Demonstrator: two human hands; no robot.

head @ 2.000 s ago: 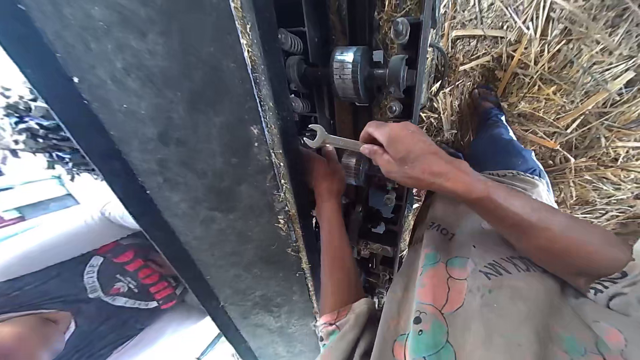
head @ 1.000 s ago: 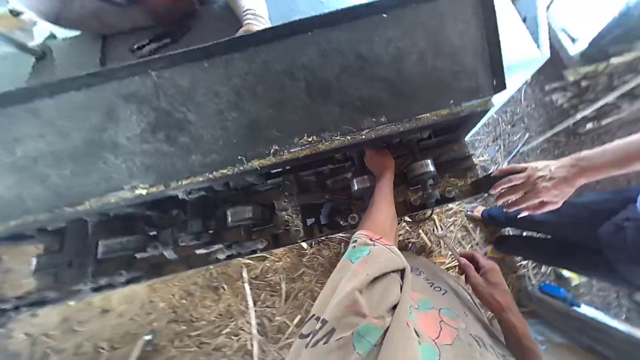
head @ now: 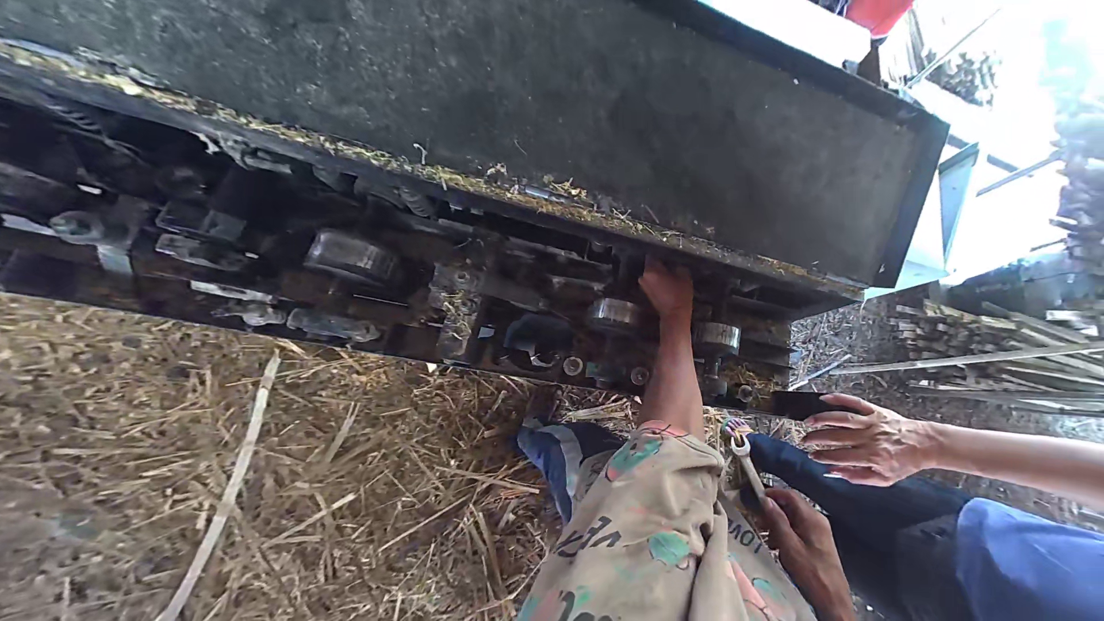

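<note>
My left hand reaches into the open side of a dark metal machine, under the edge of its large black panel. Its fingers are hidden in the shadow there, between two bright metal rollers. My right hand is low at my side and grips a steel wrench, whose ring-shaped end points up toward the machine. A co-worker's hand with spread fingers rests by a dark bar at the machine's lower right end.
Rollers, springs and linkages line the machine's open side. Loose straw covers the ground, with a long thin wooden strip on it. Stacked wood slats lie at the right. The co-worker's legs are close beside my right hand.
My right hand has drawn back from the machine with the wrench, while my left hand has stayed inside. The co-worker's hand has come into view. The view has turned strongly.
</note>
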